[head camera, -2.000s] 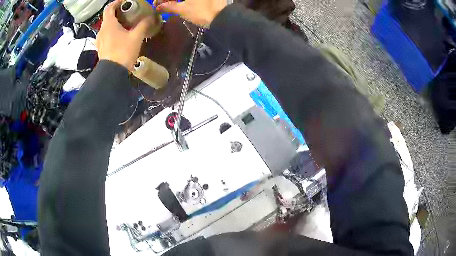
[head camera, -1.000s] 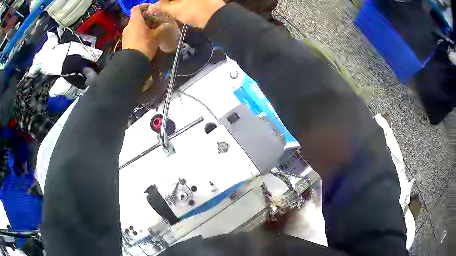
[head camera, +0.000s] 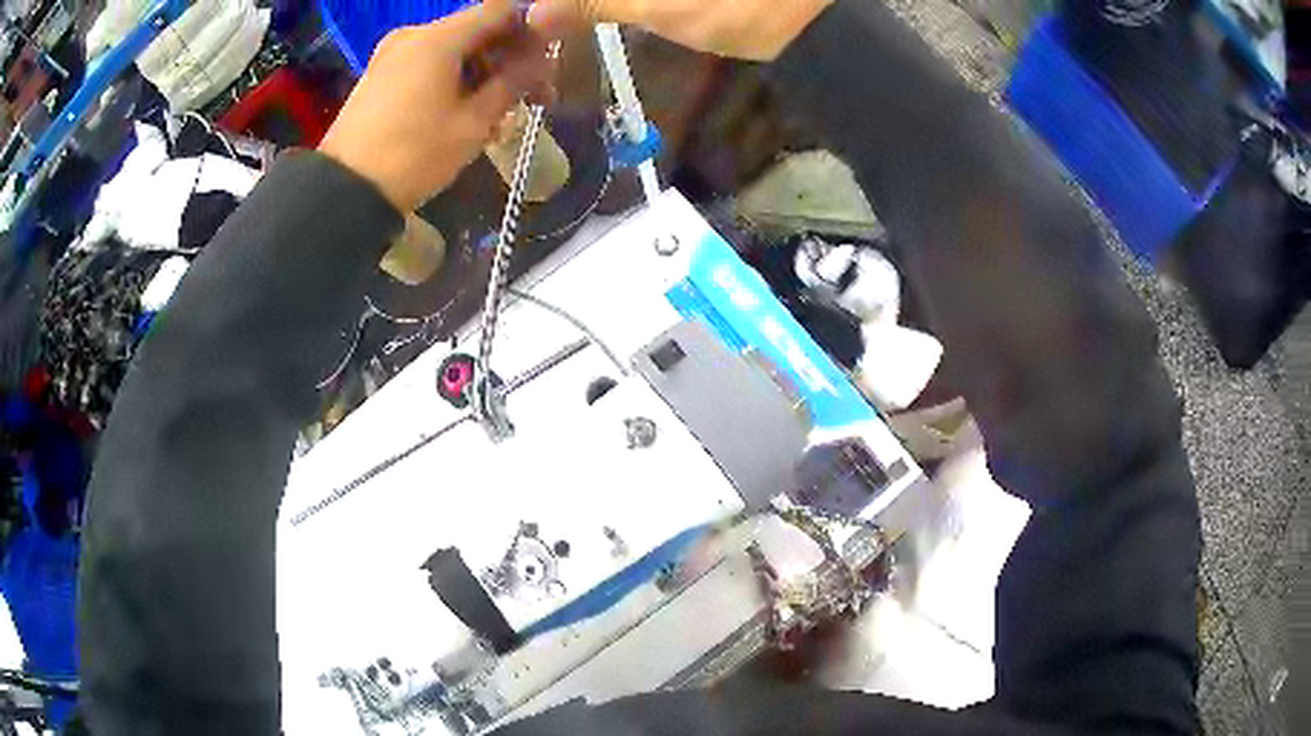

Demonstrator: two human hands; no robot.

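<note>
My left hand (head camera: 424,108) is at the top of the picture, its fingertips pinched together near the upper end of a twisted metal rod (head camera: 512,216). My right hand (head camera: 690,17) is beside it, cut off by the top edge, its fingertips close to the left ones. Any thread between them is too fine to see. A tan thread cone (head camera: 535,155) stands just below my left hand, behind the rod. Another tan cone (head camera: 413,250) is partly hidden by my left sleeve. The white machine head (head camera: 633,489) lies below.
A stand rod with a blue clamp (head camera: 633,144) rises at the machine's far edge. A small pink-centred spool (head camera: 457,377) sits by the twisted rod's foot. White fabric (head camera: 942,575) lies right of the machine. A blue bin (head camera: 1107,130) stands on the speckled floor. Garment piles are at left.
The tan cone that was in my left hand two seconds ago is no longer held. My hands have come together above the cones, and the right arm has moved outward, uncovering the blue-clamped rod.
</note>
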